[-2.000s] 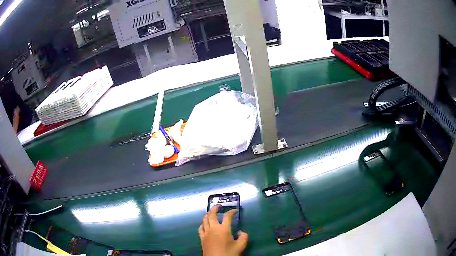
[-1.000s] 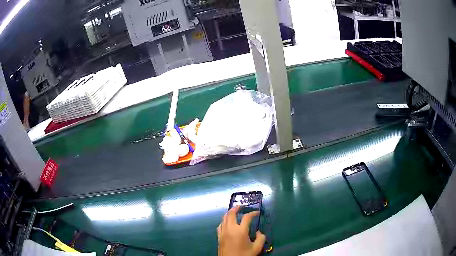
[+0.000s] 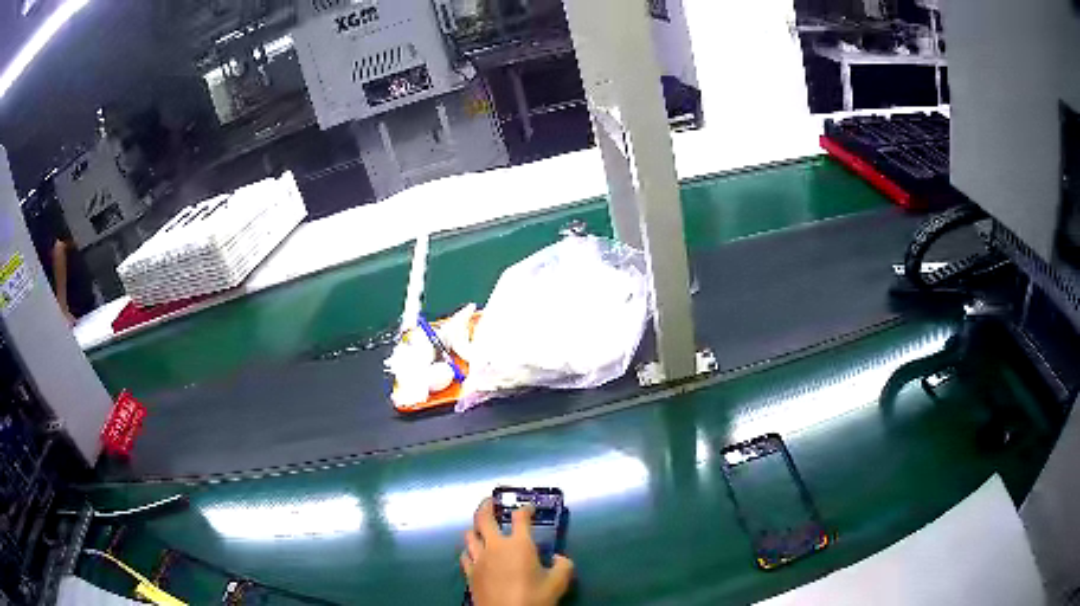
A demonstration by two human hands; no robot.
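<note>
My left hand (image 3: 512,566) comes in from the bottom edge, palm down, with its fingers and thumb on a dark phone middle frame (image 3: 547,502). The frame's top end with small pale parts shows beyond my fingertips; the hand hides its lower part. A second phone middle frame (image 3: 809,488), black and open with an orange-gold edged end nearest me, lies on the glossy green surface (image 3: 640,556) to the right of my hand, untouched. My right hand is not in view.
A metal post (image 3: 666,237) stands beyond the frames, beside a clear plastic bag (image 3: 563,314) and an orange tray (image 3: 409,403). A white sheet (image 3: 936,562) lies near right. Yellow strip (image 3: 148,588) and dark parts lie near left. Black machinery (image 3: 965,355) stands at right.
The second frame has moved left and towards me since one second ago. My left hand and the frame under it are also farther left. The view has shifted slightly.
</note>
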